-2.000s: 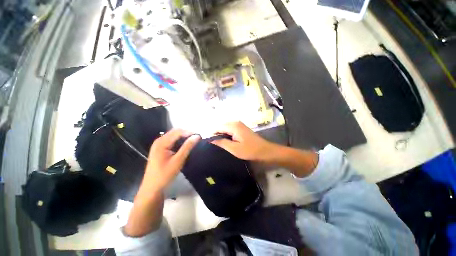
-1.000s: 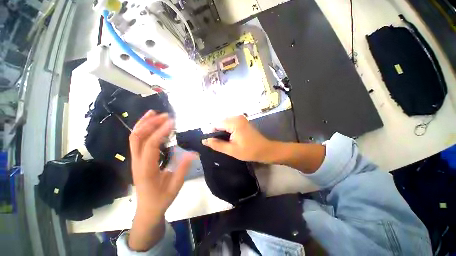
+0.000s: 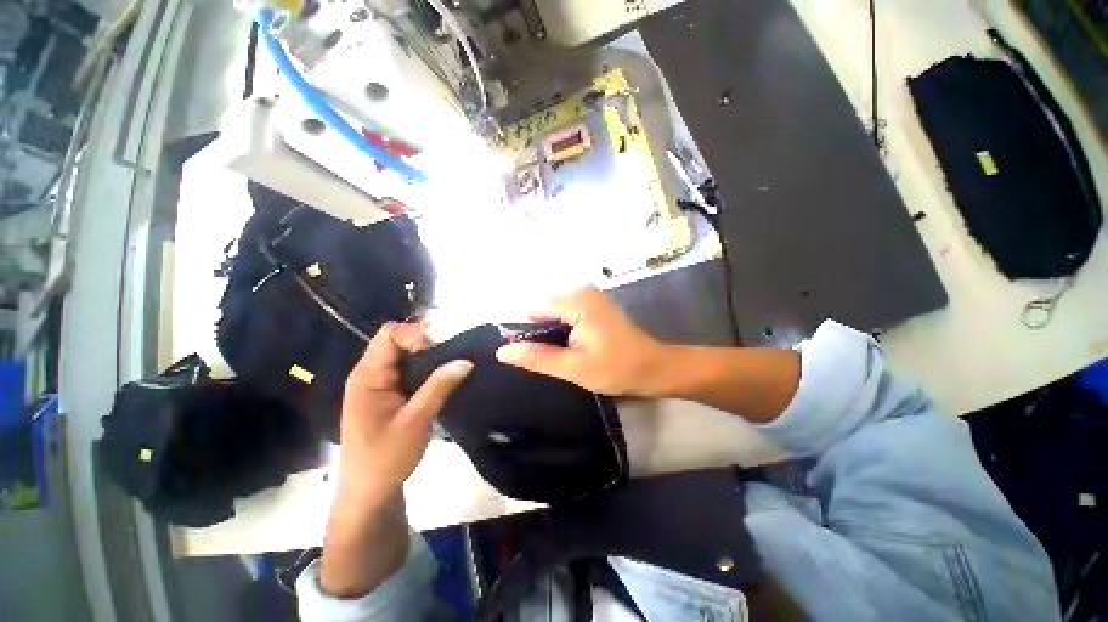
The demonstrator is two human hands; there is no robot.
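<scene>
A black fabric bag (image 3: pixel 535 431) hangs from both my hands at the front edge of the pale table, in front of the brightly lit machine. My left hand (image 3: pixel 395 407) grips its top left corner between thumb and fingers. My right hand (image 3: pixel 595 346) pinches the top edge on the right, where a narrow strip with a light line shows. The bag's lower end is rounded, with a thin light line along its right side. The fingertips under the fabric are hidden. The clamp plate (image 3: pixel 608 225), edged in yellow, lies beyond my hands, partly lost in glare.
A black bag pile (image 3: pixel 328 292) lies left of the machine, with another black heap (image 3: pixel 201 444) nearer. A blue air hose (image 3: pixel 322 109) crosses the machine head. A dark grey mat (image 3: pixel 814 194) lies to the right. A separate black bag (image 3: pixel 1008 176) lies on the right table edge.
My left hand was off the bag with fingers spread a second ago; now it grips the top left corner again. My right hand has kept its hold. The view has shifted slightly.
</scene>
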